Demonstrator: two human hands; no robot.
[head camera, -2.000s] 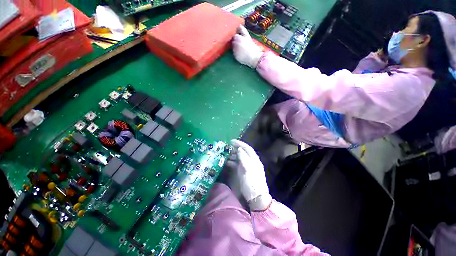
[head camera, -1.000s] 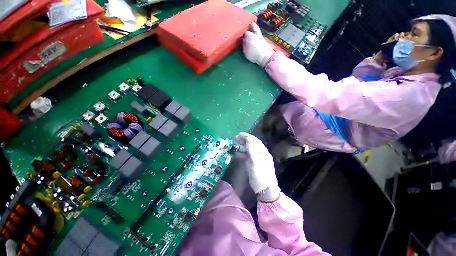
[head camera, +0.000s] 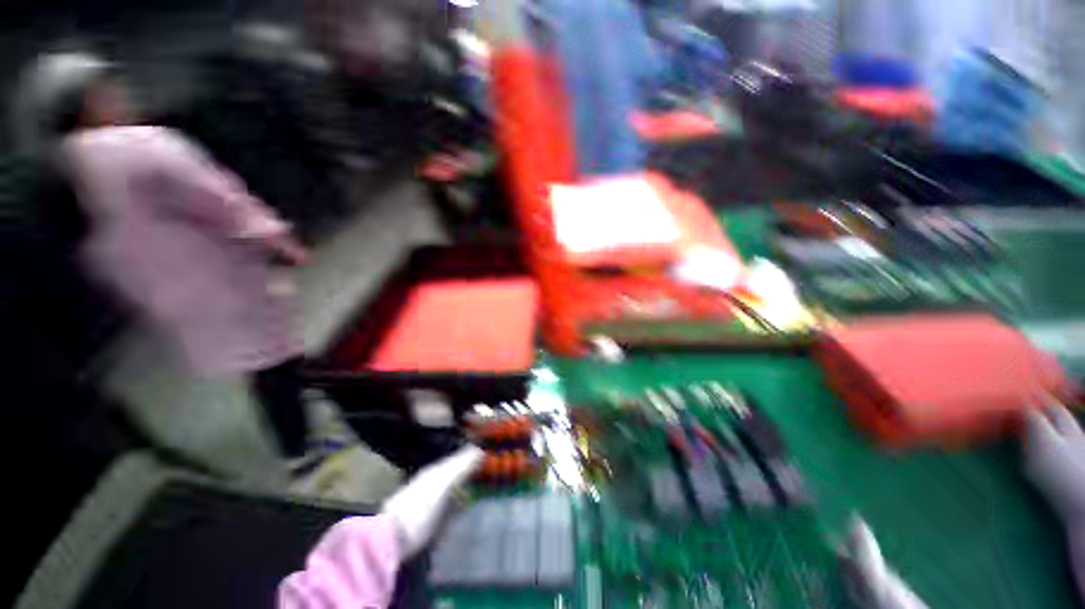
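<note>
The green circuit board (head camera: 702, 541), component side up, lies at the front of the green bench, blurred by motion. Grey blocks and copper-red coils show on it. My left hand (head camera: 438, 490), in a white glove, is at the board's left edge beside the coils and seems to hold that edge. My right hand (head camera: 875, 571), also gloved, is at the board's right edge, cut off by the bottom of the picture. Its fingers are blurred, and its grip cannot be made out.
A red foam block (head camera: 940, 375) lies at the right, with another person's gloved hand (head camera: 1053, 446) on it. A second board (head camera: 886, 256) lies behind. White paper (head camera: 613, 214) lies on a red stack beside a red post (head camera: 524, 179). Left are a black bin with a red sheet (head camera: 458, 324) and a standing person (head camera: 179, 244).
The view has swung left, so the bins, the floor and a standing person now show. My left hand has come clearly into view at the board's left edge. The picture is now strongly blurred.
</note>
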